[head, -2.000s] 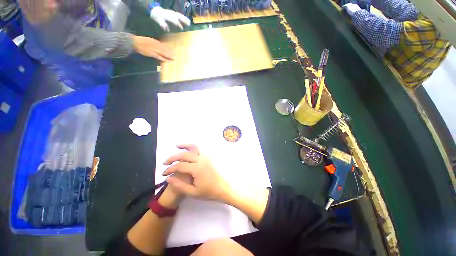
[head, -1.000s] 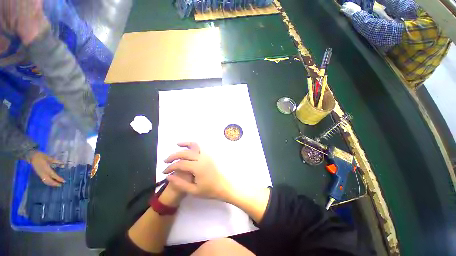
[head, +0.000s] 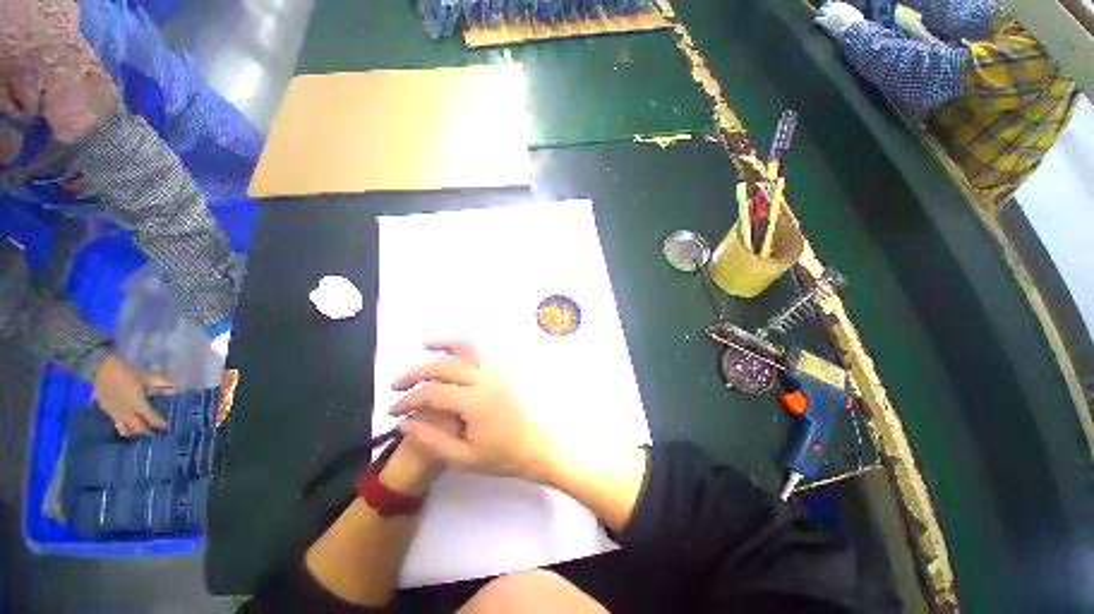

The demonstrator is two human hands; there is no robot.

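My right hand (head: pixel 480 420) lies over my left hand (head: pixel 422 456) above the white paper sheet (head: pixel 504 264). The fingers of my right hand are slightly apart and hold nothing visible. My left hand is mostly hidden under it, with a red band at the wrist, so its fingers cannot be made out. A small round dish of brown-gold contents (head: pixel 558 315) sits on the paper, beyond and right of my hands.
A white crumpled piece (head: pixel 336 296) lies left. Tan cardboard (head: pixel 390 130) lies beyond the paper. Right are a pen pot (head: pixel 750 266), round lid (head: pixel 686 251) and blue tool (head: pixel 818 414). Another person's hands reach into a blue crate (head: pixel 36 480) of blue units. Another worker sits upper right.
The cardboard has shifted left and lies flat. The other person has let go of it and now reaches into the crate, moving a clear bag there. My hands have not visibly moved.
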